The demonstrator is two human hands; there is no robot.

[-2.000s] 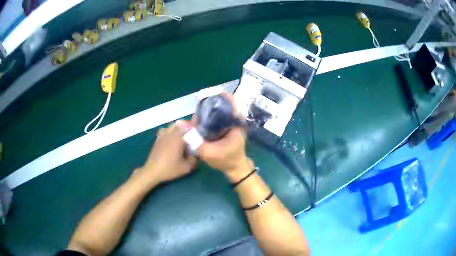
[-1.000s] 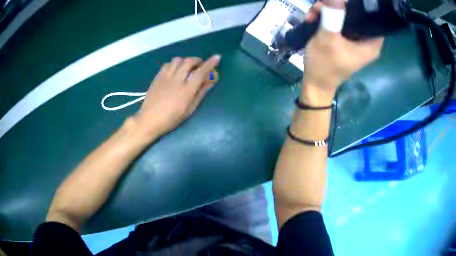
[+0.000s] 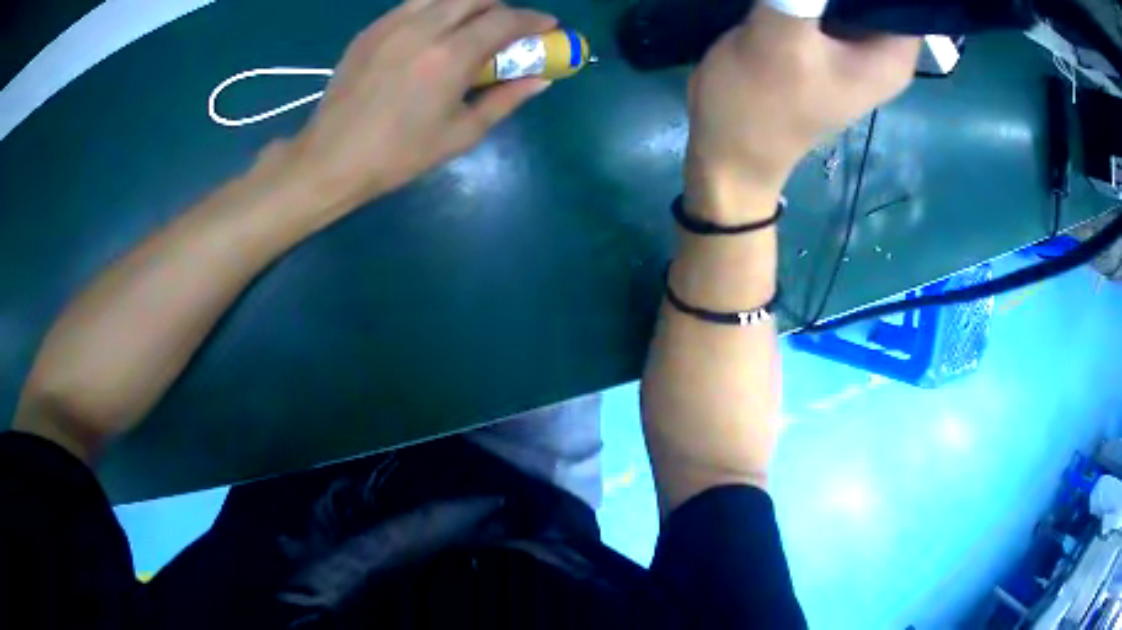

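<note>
My left hand (image 3: 412, 92) holds a yellow handheld unit (image 3: 541, 58) on the green bench top, its blue-ringed end pointing right. A small shiny tip, perhaps a screw, sticks out of that end. A white cord loop (image 3: 252, 96) lies to the left of my left hand. My right hand (image 3: 787, 105), partly cut off by the top edge, grips the black electric screwdriver (image 3: 689, 27), whose front end points left toward the unit, apart from it. A white wrap (image 3: 797, 5) shows at my right fingers.
The thick black driver cable (image 3: 972, 292) curves down at the right. Tiny specks lie on the green bench top (image 3: 369, 320) right of my right wrist. A corner of the feeder (image 3: 941, 53) shows behind my right hand. A blue stool (image 3: 941, 332) stands on the blue floor.
The view has shifted, and most of the screw feeder is now out of sight. More of the yellow unit shows at my left fingers. The driver now points left toward the unit.
</note>
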